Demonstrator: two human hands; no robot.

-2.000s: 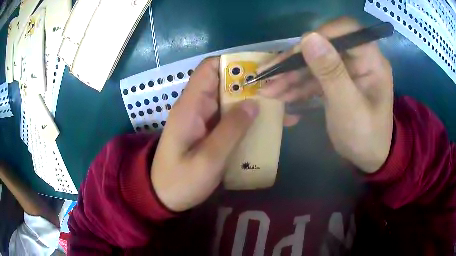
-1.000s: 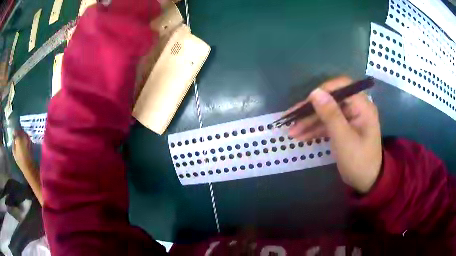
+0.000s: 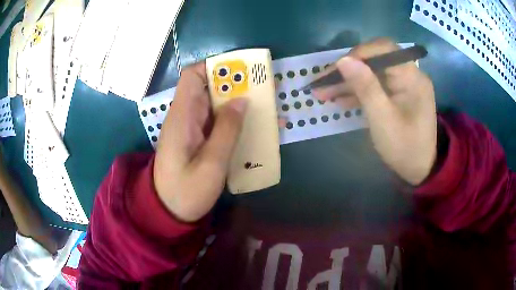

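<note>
My left hand (image 3: 195, 147) holds a cream phone back cover (image 3: 257, 136) upright in the view, thumb on its face below the camera area. The yellow-orange camera area (image 3: 231, 77) shows three dark circles with pale rims, beside a slotted grille. My right hand (image 3: 390, 107) holds dark tweezers (image 3: 390, 59), slightly blurred. Their tips are over the sheet of dots (image 3: 317, 126), near a dark dot right of the cover. The sheet lies behind the cover and my left hand, which hide part of it. I cannot tell if the tips hold a dot.
Stacked cream covers (image 3: 127, 42) lie at the upper left, with more loose covers and dotted strips farther left. Spare carrier sheets (image 3: 458, 28) overlap at the upper right. Another person's arm (image 3: 20, 201) shows at the left edge. A thin cord (image 3: 177, 51) runs behind the sheet.
My left arm has come back from the upper left, and my left hand now holds a cover in front of me. My right hand with the tweezers stays over the sheet, slightly higher in view.
</note>
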